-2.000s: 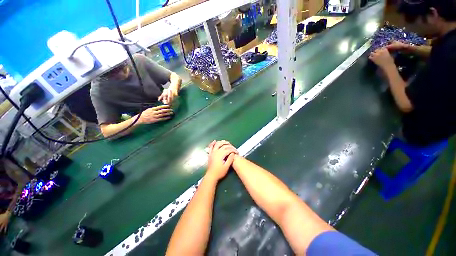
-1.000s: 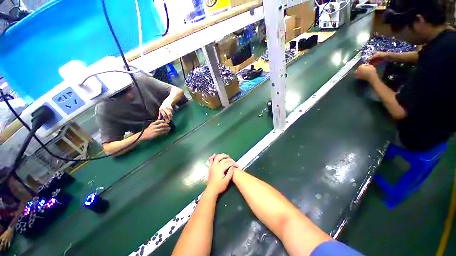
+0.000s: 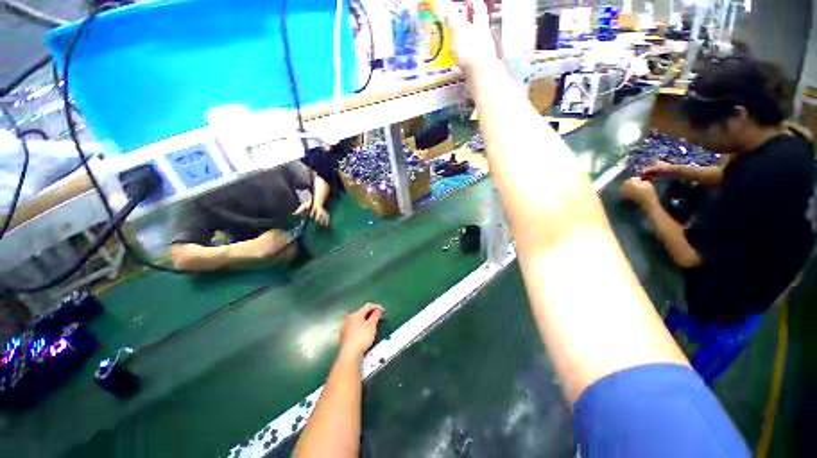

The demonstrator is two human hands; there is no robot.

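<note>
My left hand (image 3: 361,329) rests on the green conveyor belt (image 3: 269,344) beside the white rail (image 3: 430,315), fingers loosely bent, holding nothing visible. My right hand (image 3: 468,31) is raised to the overhead shelf at the top edge, beside a bright yellow item (image 3: 439,40). It is blurred and washed out, so whether it holds anything cannot be told. A black unit (image 3: 116,376) with a pale wire sits on the belt at left. Another black unit (image 3: 470,237) sits by the white post.
A blue bin (image 3: 215,67) and a socket strip (image 3: 193,165) hang over the left side, with looping black cables. A worker (image 3: 246,215) sits across the belt, another (image 3: 748,197) at right. A carton (image 3: 381,192) holds tangled parts. Glowing units (image 3: 40,349) cluster at far left.
My hands have come apart from resting together; the right has risen to the shelf, the left stays on the belt side. The view has tilted up, and the units have shifted left along the belt.
</note>
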